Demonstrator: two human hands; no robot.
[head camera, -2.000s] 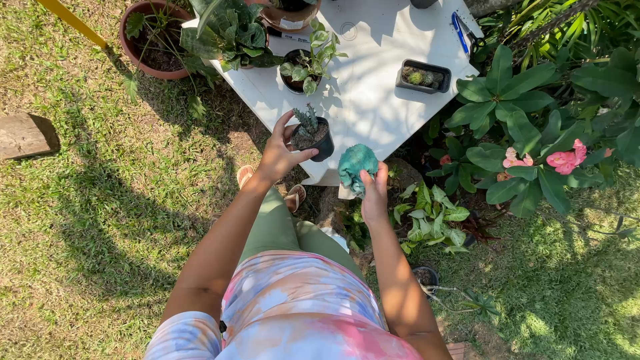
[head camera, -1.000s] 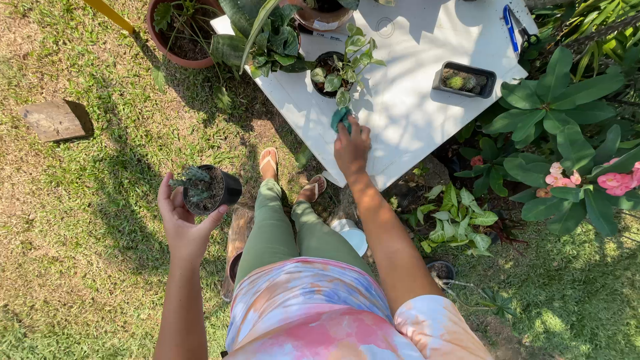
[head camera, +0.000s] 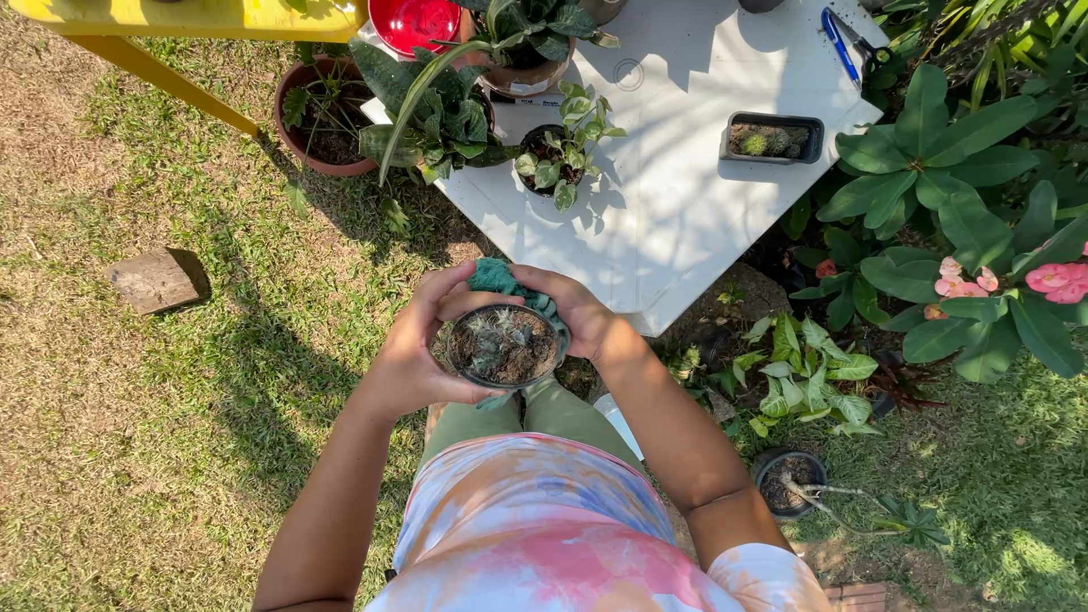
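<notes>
A small round black plant pot (head camera: 507, 347) with soil and a small spiky succulent is held in front of my body, below the white table's near corner. My left hand (head camera: 422, 340) grips its left side, thumb along the near rim and fingers at the far rim. A green cloth (head camera: 510, 280) lies against the pot's far and right side, with my right hand (head camera: 574, 313) closed on it. The fingertips of both hands come close at the far side. Part of the cloth is hidden behind the pot and fingers.
On the white table (head camera: 671, 212) stand a variegated potted plant (head camera: 561, 157), larger potted plants, a rectangular cactus pot (head camera: 772, 138), a blue pen (head camera: 840, 47) and scissors (head camera: 875, 55). A yellow table (head camera: 195, 21) is at upper left. A wooden block (head camera: 159, 280) lies on grass.
A second ago the pot was out to the left in my left hand and my right hand was wiping or touching the table with the cloth. Now both hands have come together at the pot.
</notes>
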